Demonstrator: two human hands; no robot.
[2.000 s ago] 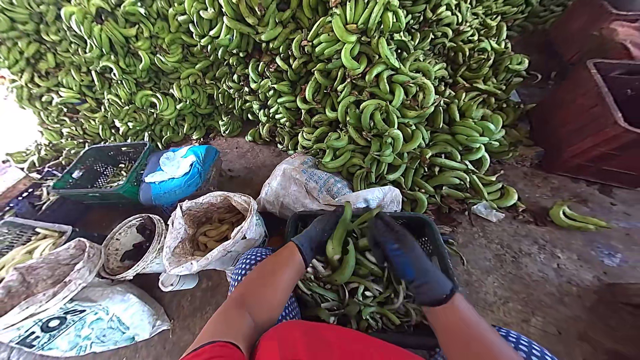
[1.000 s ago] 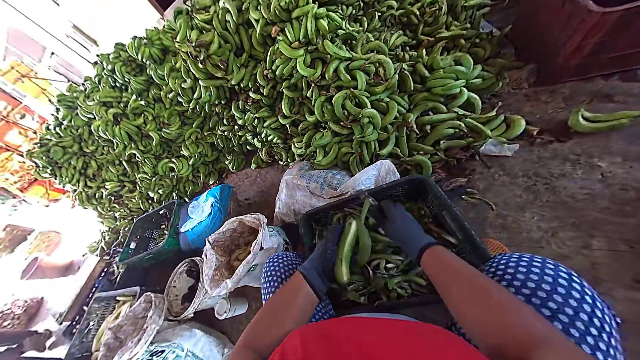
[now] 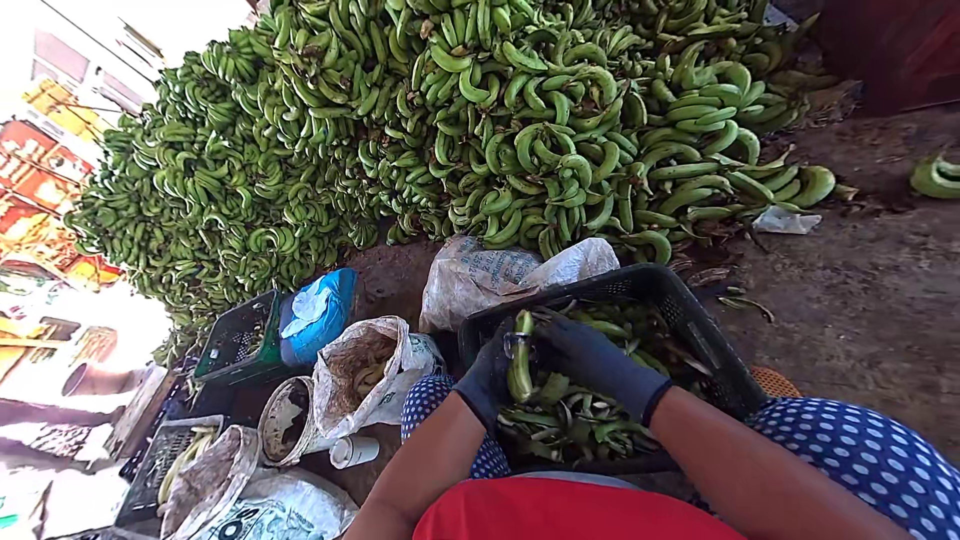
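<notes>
Both my hands wear dark gloves and meet above a black plastic crate (image 3: 720, 360) of green plantain peels (image 3: 577, 427). My left hand (image 3: 489, 373) is closed around a green plantain (image 3: 521, 367), held nearly upright and partly stripped of its skin. My right hand (image 3: 596, 358) is against the upper part of that plantain, its fingertips partly hidden. A small metallic thing, perhaps a blade or peeler, shows across the plantain between the hands; which hand holds it I cannot tell.
A heap of green plantains (image 3: 450, 142) rises behind the crate. Left stand an open white sack (image 3: 367, 375), a round tub (image 3: 289, 420), a white cup (image 3: 354, 451), a blue bundle (image 3: 319, 315) and a green crate (image 3: 240, 337). A crumpled sack (image 3: 480, 277) touches the crate's far side.
One second ago, a plantain and a loose strip of peel stood apart between my hands; now my hands are closer together around one plantain. The view has swung left.
</notes>
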